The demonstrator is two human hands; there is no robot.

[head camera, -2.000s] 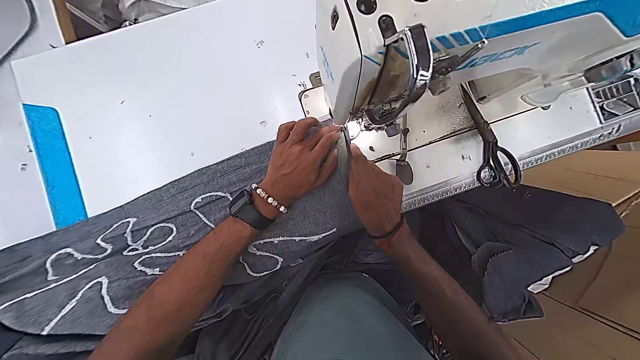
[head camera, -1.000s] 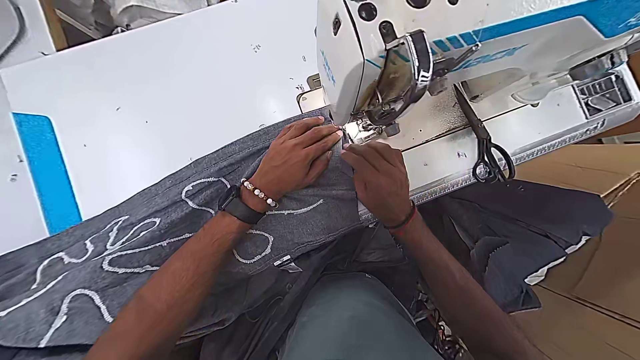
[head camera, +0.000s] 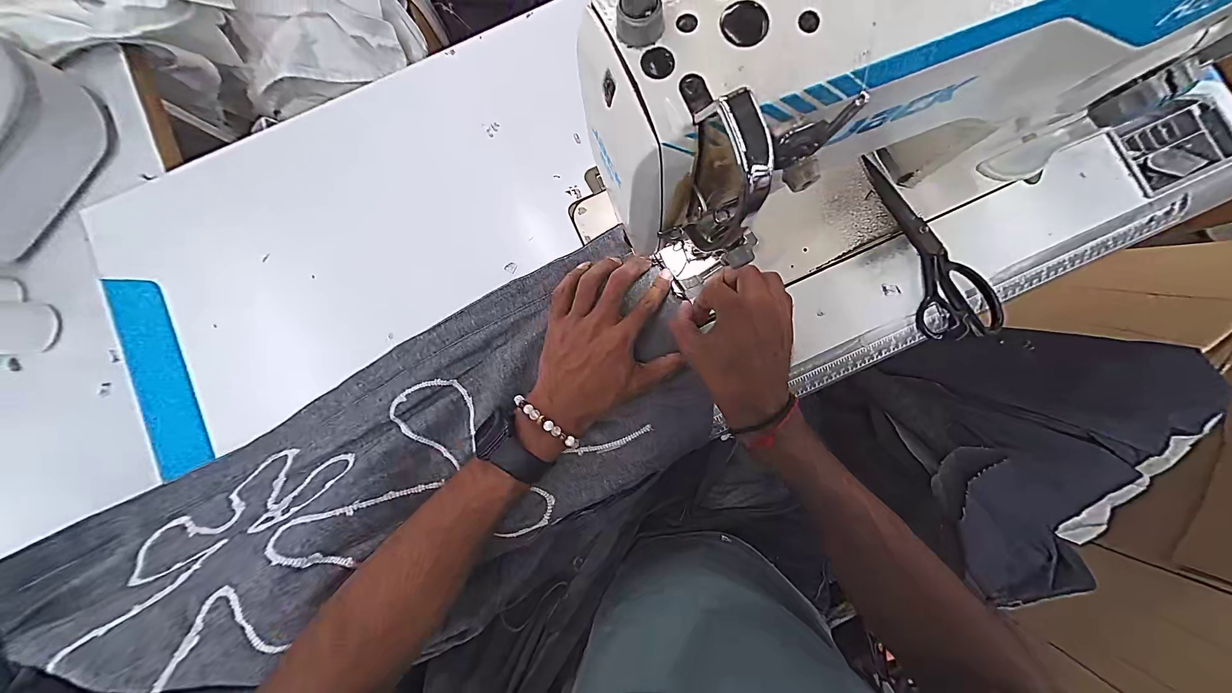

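Dark grey denim fabric (head camera: 356, 433) with a white looped trim pattern runs from the lower left up to the needle area of a white and blue Jack sewing machine (head camera: 703, 241). My left hand (head camera: 602, 346) lies palm down on the cloth just left of the presser foot (head camera: 688, 265), fingers spread, nothing held. Right of it, my right hand (head camera: 741, 342) is curled with thumb and fingers pinched at the fabric's edge, close to the foot. The fingers partly hide the edge there.
Black-handled scissors (head camera: 948, 289) lie on the machine bed, right of my right hand. A measuring tape strip (head camera: 866, 351) follows the table's front edge. More dark fabric (head camera: 1039, 414) hangs over cardboard (head camera: 1145, 298) at the right. White cloth (head camera: 318, 53) is piled at the upper left.
The patterned fabric has shifted slightly toward the machine. My right hand has gone from extended fingers beside the foot to a curled grip at the edge. My left hand remains flat on the cloth.
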